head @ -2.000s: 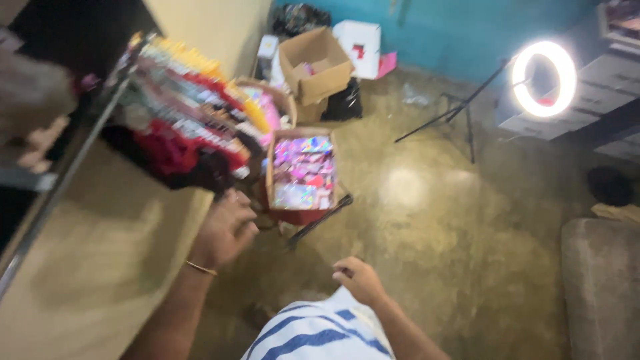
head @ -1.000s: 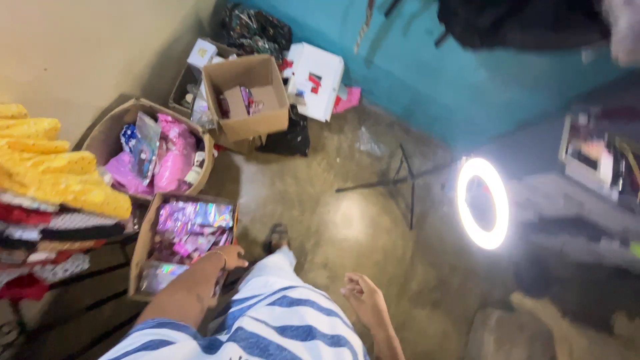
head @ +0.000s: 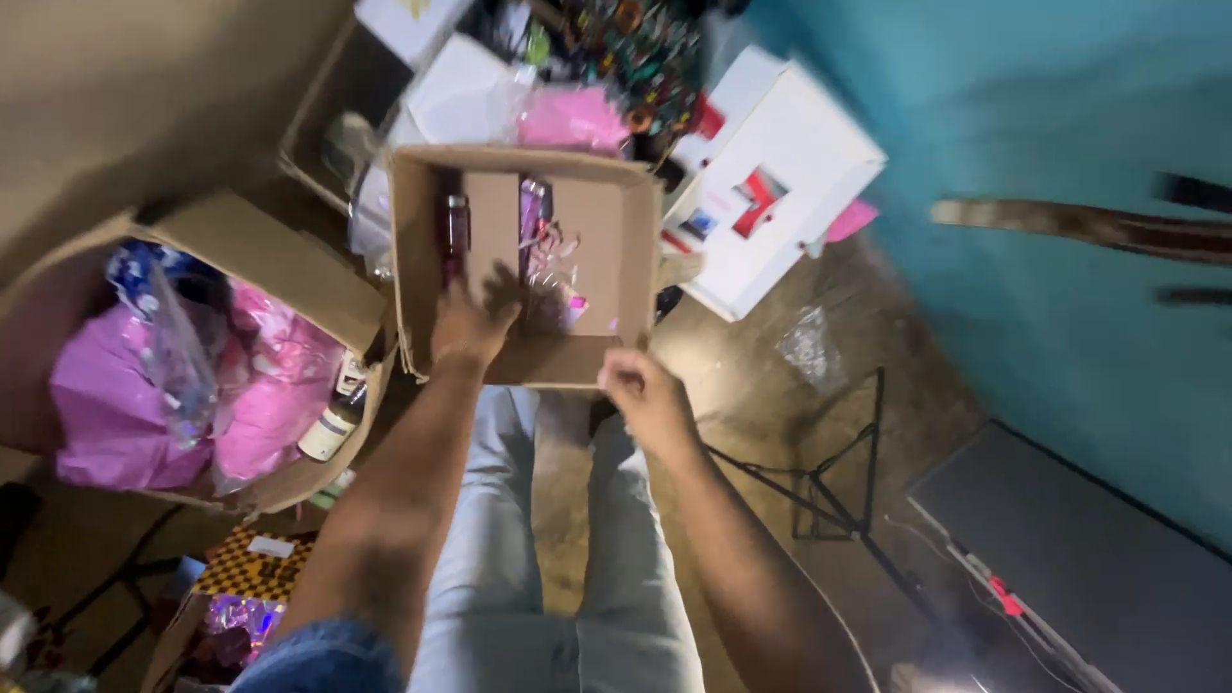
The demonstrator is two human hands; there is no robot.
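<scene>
An open cardboard box (head: 640, 241) stands in front of my legs. My left hand (head: 472, 322) reaches into its left side with fingers apart, close to the lower end of a dark reddish bottle (head: 455, 226); whether it touches the bottle is unclear. At the box's near right corner is my right hand (head: 640, 385), fingers curled at the rim; blur hides whether it grips the cardboard. Inside the box, a purple packaged item (head: 532, 207) and a clear plastic wrapper with pink bits (head: 553, 279) lie near the middle.
A larger carton (head: 260, 265) with pink and purple bags is at left. White boxes (head: 770, 192) lean beyond the open box, beside a bag of colourful items (head: 626, 58). A black tripod stand (head: 852, 529) and crumpled clear plastic (head: 811, 346) are on the floor at right.
My left hand has moved from the box of shiny packets into the cardboard box, and my right hand has come to its near right corner. The view has moved closer to that box.
</scene>
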